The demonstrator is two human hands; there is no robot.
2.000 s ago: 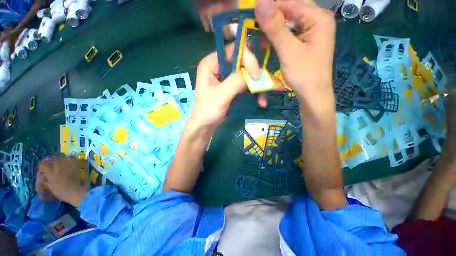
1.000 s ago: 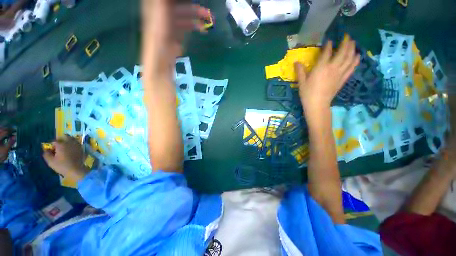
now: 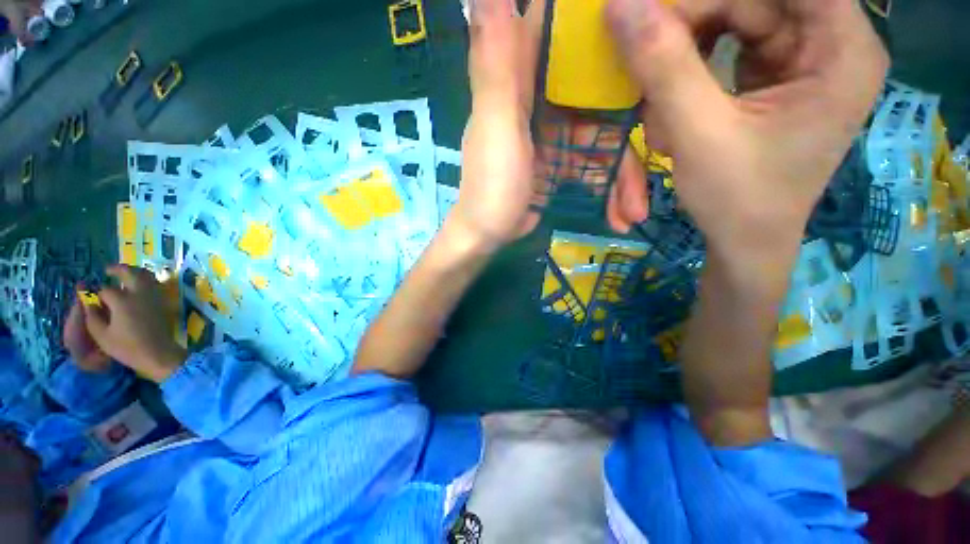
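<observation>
A dark faceplate (image 3: 580,165) with a key grid is held up close to the camera at top centre, its upper part cut off by the frame. A yellow sticker (image 3: 588,55) lies over its upper part. My left hand (image 3: 498,138) holds the faceplate from the left side, its fingertips partly hidden or out of frame. My right hand (image 3: 745,117) is on the right, with its thumb on the yellow sticker and fingers curled behind.
Light-blue sticker sheets (image 3: 319,287) with yellow pieces fan out on the left, and more sheets (image 3: 888,244) lie at right. A housing pile (image 3: 612,287) lies in front of me. A yellow-bordered frame (image 3: 405,22) lies at the back. Another person's hands (image 3: 133,324) work at left.
My left hand has come back from the far left to the faceplate, now held up. My right hand has lifted from the yellow heap. A yellow-bordered frame now lies at the back.
</observation>
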